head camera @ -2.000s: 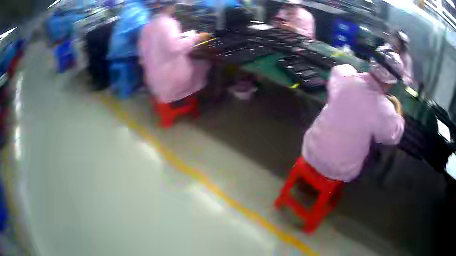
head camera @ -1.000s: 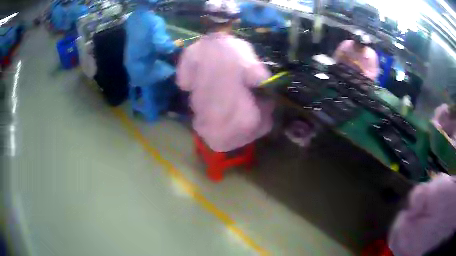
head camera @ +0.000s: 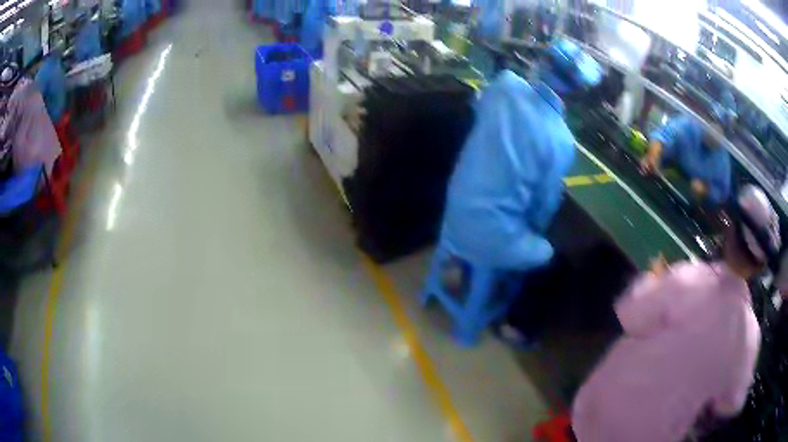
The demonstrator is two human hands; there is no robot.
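Neither of my hands is in view. Nearest in front of me is the grey factory floor [head camera: 216, 285] with a yellow line [head camera: 406, 332] along the right bench side. At the lower right a person in pink [head camera: 678, 345] sits at the green-topped bench [head camera: 622, 216]. Beyond, a person in blue [head camera: 510, 173] sits on a blue stool [head camera: 471, 302]. The picture is blurred, and small items on the bench cannot be told.
A tall black stack or cover [head camera: 410, 164] stands beside a white machine [head camera: 333, 129]. A blue bin [head camera: 282, 79] is on the floor behind. At left are a person in pink [head camera: 33, 129], a red stool [head camera: 62, 168] and another yellow line [head camera: 54, 328].
The view has moved forward along the aisle and turned left. The people in pink have shifted right, the nearest one out of view. The blue stool, black stack and blue bin now appear larger.
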